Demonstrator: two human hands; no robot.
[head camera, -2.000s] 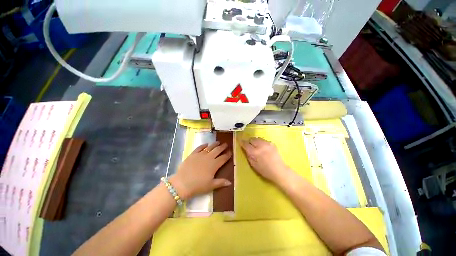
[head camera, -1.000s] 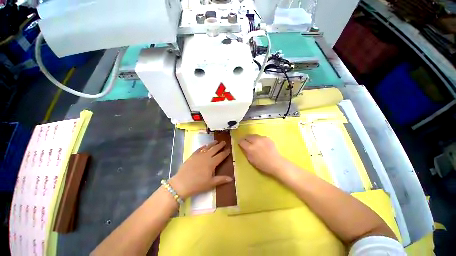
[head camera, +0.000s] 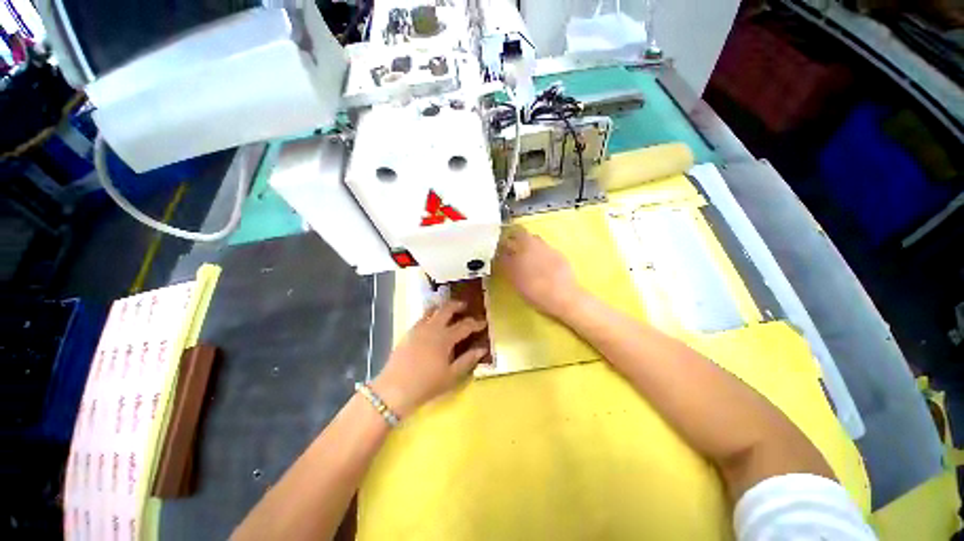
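Observation:
A brown strip lies in the template under the white sewing head. My left hand lies on the strip with its fingers spread, just in front of the head. My right hand rests on the yellow template flap, its fingertips beside the head; whether they pinch anything is hidden. A large yellow panel spreads over the front of the template and under my right forearm. The needle area is hidden by the head.
At left, spare brown strips lie beside a printed sheet with a yellow edge. A metal clamp bracket with black cables stands right of the head. A rolled yellow edge lies behind the template.
The template and both hands have moved back toward the machine, so less of the brown strip shows. The yellow panel covers more of the front. The camera view has also shifted.

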